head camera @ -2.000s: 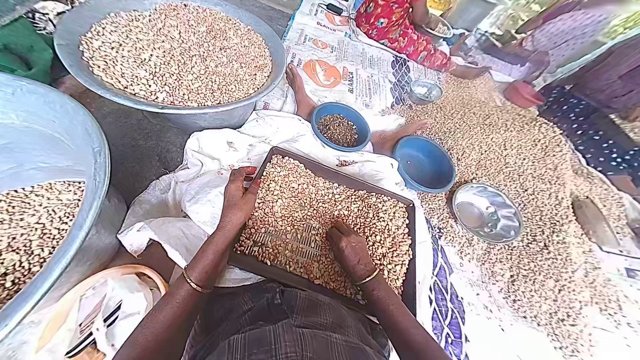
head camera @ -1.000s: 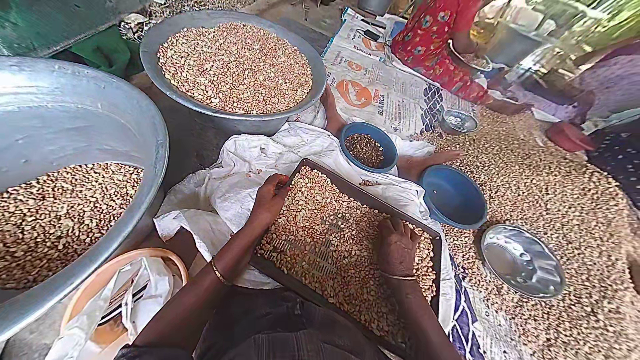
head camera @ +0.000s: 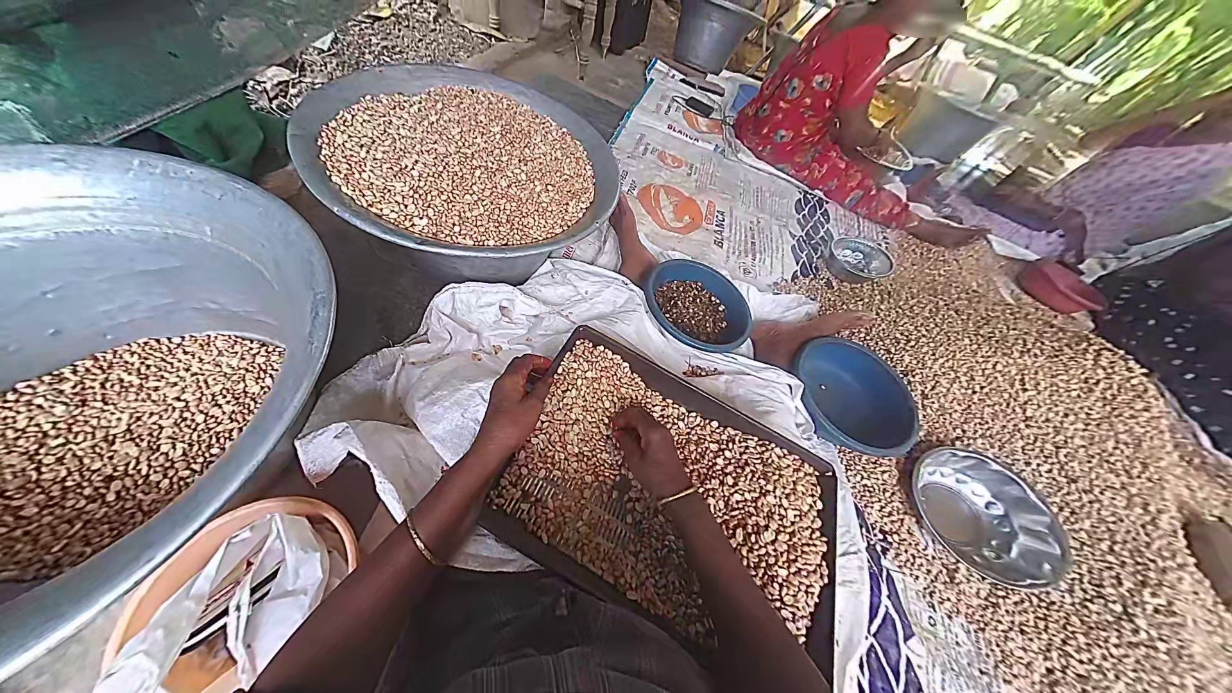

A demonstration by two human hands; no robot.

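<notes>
A dark rectangular sieve tray with a slotted bottom lies tilted across my lap, spread with split, reddish-brown and cream kernels. My left hand grips the tray's upper left rim. My right hand rests among the kernels near the middle, fingers curled down; whether it pinches any is hidden. Slots show through a thinner patch below my hands. Just beyond the tray, a blue bowl holds darker bits, and a second blue bowl to its right looks empty. White sacking lies under the tray.
A wide metal basin full of kernels stands ahead; a larger one stands left, above an orange tub with plastic bags. A kernel heap spreads right around a shiny metal bowl. A person in red sits beyond.
My right hand has moved from the tray's right part to its middle, further left among the kernels. My left hand stays at the left rim. The view has shifted.
</notes>
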